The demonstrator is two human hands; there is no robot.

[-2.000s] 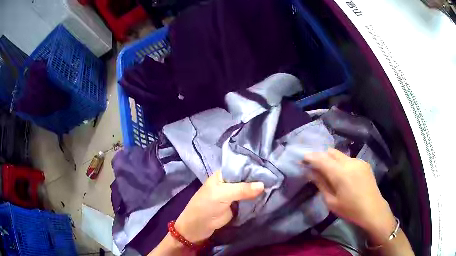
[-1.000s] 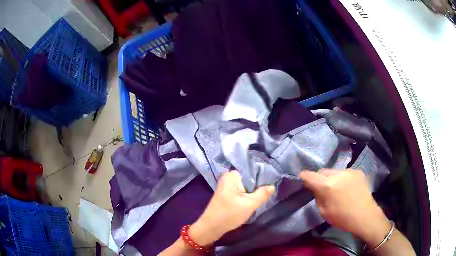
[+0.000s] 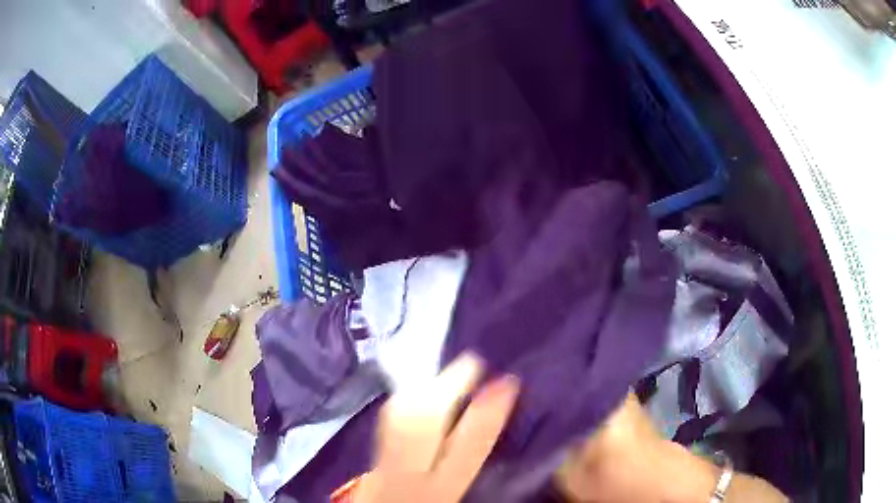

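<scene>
The garment piece (image 3: 560, 285) of dark purple cloth with pale grey areas lies over the lap and the near rim of the blue plastic crate (image 3: 283, 206). A purple part is raised and blurred between my hands. My left hand (image 3: 437, 432) is blurred at the bottom centre, at the left edge of the raised purple cloth; whether its fingers grip the cloth cannot be told. My right hand (image 3: 629, 457) is at the bottom, partly covered by the purple cloth, with its fingers hidden. No tool is visible in either hand. More dark purple cloth (image 3: 462, 128) fills the crate.
The white table (image 3: 786, 128) with a dark red edge curves along the right. Blue crates (image 3: 196, 147) stand on the tiled floor at left. Red stools (image 3: 74, 365) are at left and at the top (image 3: 280, 44). A small red and yellow item (image 3: 222, 334) lies on the floor.
The grey cloth that was between my hands is now covered by a raised purple part. My right hand has moved down and left, partly under the cloth. The view has shifted slightly.
</scene>
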